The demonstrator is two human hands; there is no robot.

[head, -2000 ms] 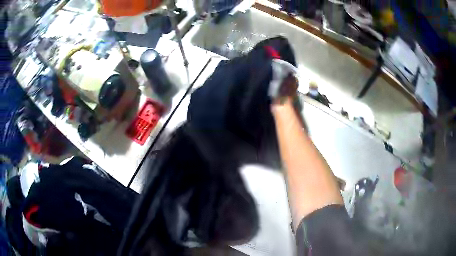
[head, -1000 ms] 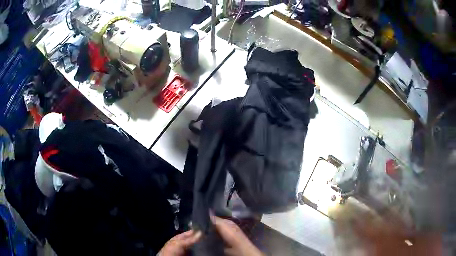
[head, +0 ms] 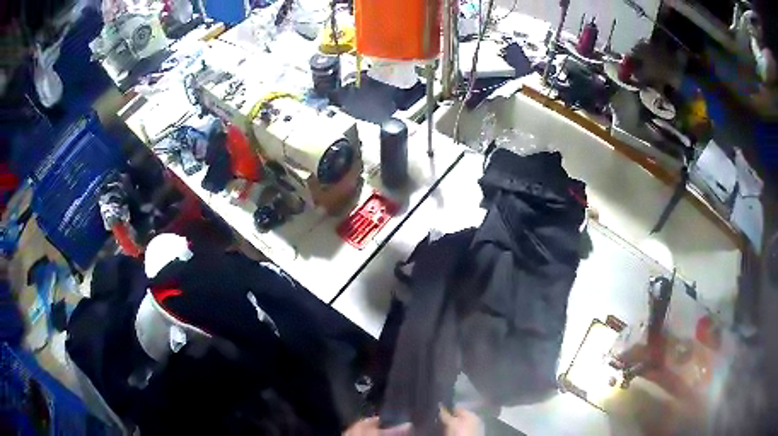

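Note:
A dark garment (head: 520, 289) lies spread over the white table (head: 627, 264), left of the lit needle area of a sewing machine (head: 657, 341). Its near end hangs toward the table's front edge. My left hand (head: 375, 427) and my right hand (head: 461, 422) are at the bottom edge of the picture, partly cut off, and pinch that near end between them. The sewing machine's body is blurred at the lower right.
A black garment pile (head: 230, 349) with white and red patches is at the left. A second sewing machine (head: 299, 140), a red plastic tray (head: 368, 220) and a dark cylinder (head: 393, 153) stand on the adjoining table. A blue crate (head: 81, 196) is at far left.
Two seconds ago, one arm reached over the raised garment. The garment then lay flat with both hands at its near end. Since then the view has shifted and the hands appear lower in the picture.

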